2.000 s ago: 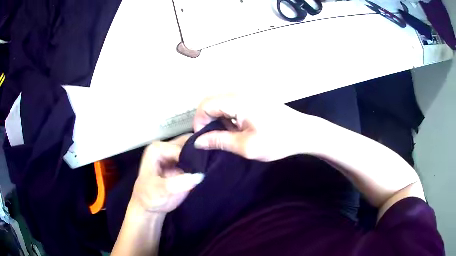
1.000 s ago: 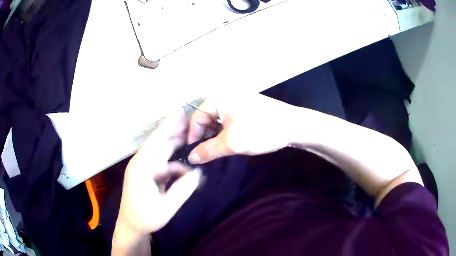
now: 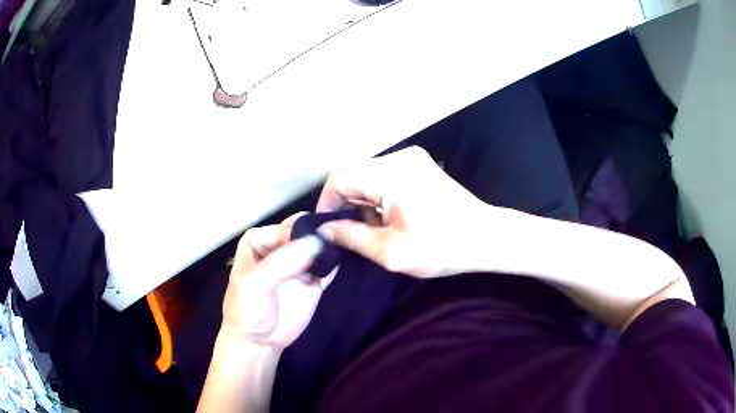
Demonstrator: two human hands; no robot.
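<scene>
A small dark fabric piece (image 3: 325, 256) is pinched between both hands, over the lap just in front of the table edge. My left hand (image 3: 270, 282) grips its left side between thumb and fingers. My right hand (image 3: 395, 214) holds its upper right side with thumb and fingertips. A small shiny bit of something thin shows between the right fingers; the rest of it is hidden. Whether the piece is joined to the dark cloth on the lap cannot be told.
The white machine table (image 3: 266, 153) lies ahead, its front edge running diagonally. Dark cloth (image 3: 56, 145) is heaped at left. More dark cloth (image 3: 516, 153) lies under the table's right side. An orange curved thing (image 3: 161, 331) is below the table. White scraps (image 3: 20, 363) lie at far left.
My left hand, blurred and more open a second ago, has closed on the fabric piece. The thin spike seen then at the right fingers is now mostly hidden. The view has shifted; the shears are nearly out of frame.
</scene>
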